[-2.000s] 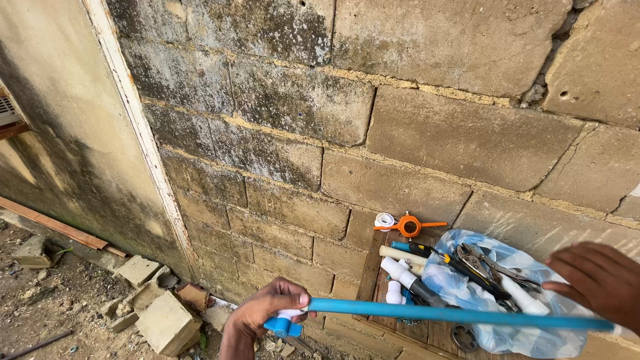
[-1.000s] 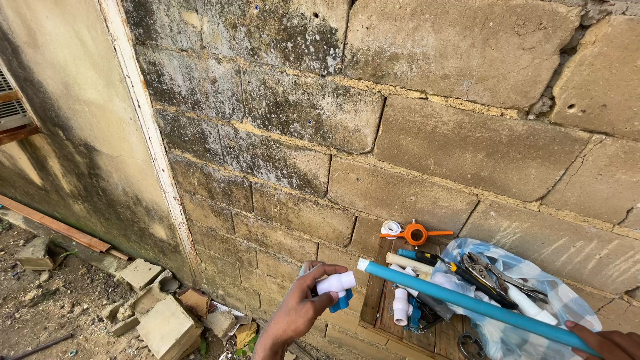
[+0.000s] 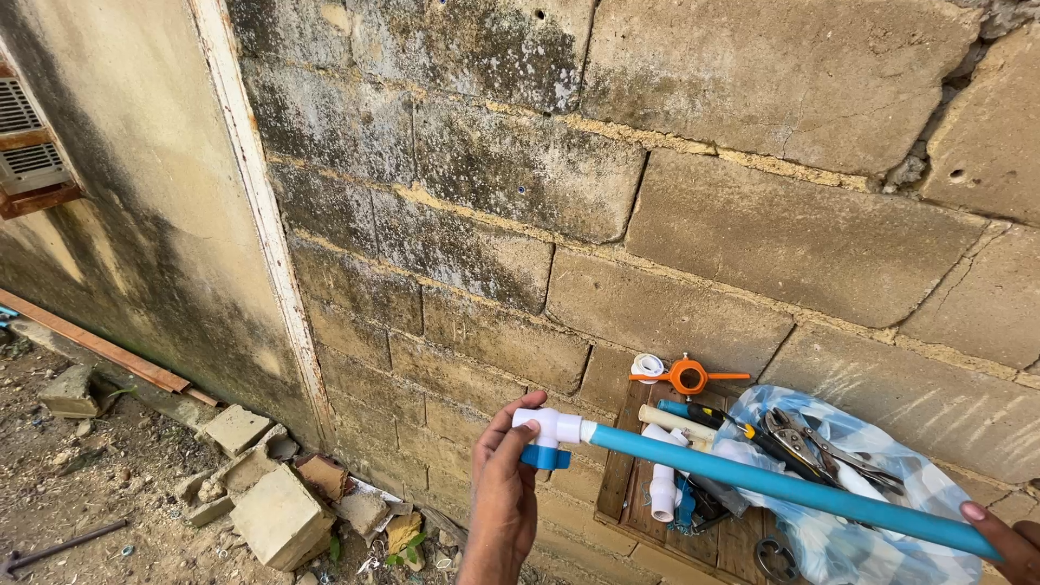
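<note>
My left hand [image 3: 505, 479] grips a white plastic ball valve [image 3: 546, 427] with a blue handle, which points downward. The valve's right socket meets the white threaded end of a blue PVC pipe [image 3: 780, 487]; how far the thread sits inside cannot be told. At the lower right edge, my right hand [image 3: 1003, 540] holds the pipe's other end, partly out of view. The pipe slants down to the right, in front of a wooden crate [image 3: 638, 496] that bears fittings and tools.
Locking pliers [image 3: 800, 443] and a clear plastic bag [image 3: 926, 496] lie on the crate. An orange die stock [image 3: 688, 376] and a white tape roll [image 3: 647, 367] sit near the concrete-block wall [image 3: 796, 227]. Broken blocks [image 3: 280, 516] and a hammer [image 3: 61, 548] lie on the ground at left.
The valve has turned in my left hand, from apart from the pipe one second ago to meeting its threaded end. The pipe's left end was against my left hand two seconds ago.
</note>
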